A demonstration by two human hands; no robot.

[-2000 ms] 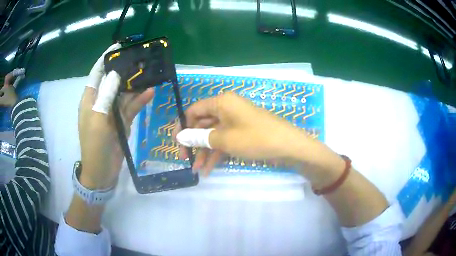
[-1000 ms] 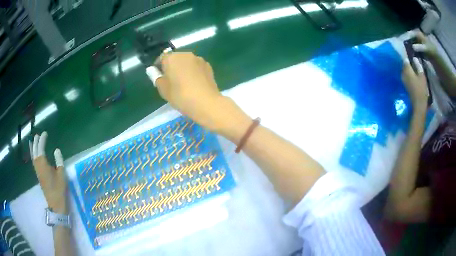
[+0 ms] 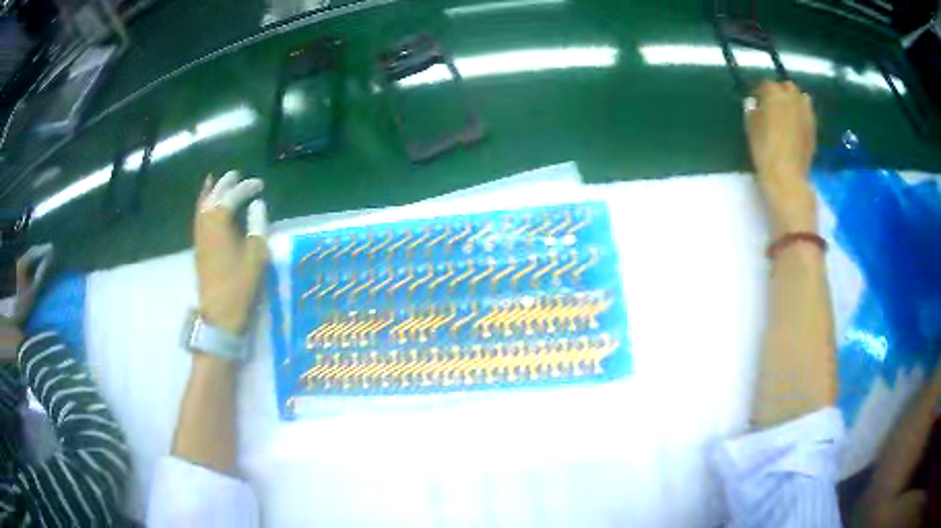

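Note:
A black phone frame (image 3: 735,52) lies on the green conveyor belt at the upper right. My right hand (image 3: 782,134) reaches over the belt, its curled fingers closed at the frame's near end; the exact finger contact is hidden. My left hand (image 3: 231,242) is empty, with white cots on its fingers and thumb, just left of the blue carrier sheet. The flex carrier sheet (image 3: 454,294) lies flat on the white foam, with rows of orange zigzag strips and a few white rings. Whitish backing sheets (image 3: 552,184) show past its far edge.
Two phone frames lie on the belt (image 3: 578,124) at centre-left, and a dimmer one lies farther left. Crumpled blue film (image 3: 887,268) is at the right. A striped sleeve (image 3: 67,413) is at the left edge, and another person's arm (image 3: 908,454) is at the lower right.
The frame first held in my left hand has left it. My right hand has moved from the belt's centre to a frame farther right. The view has turned, with the carrier sheet again more central.

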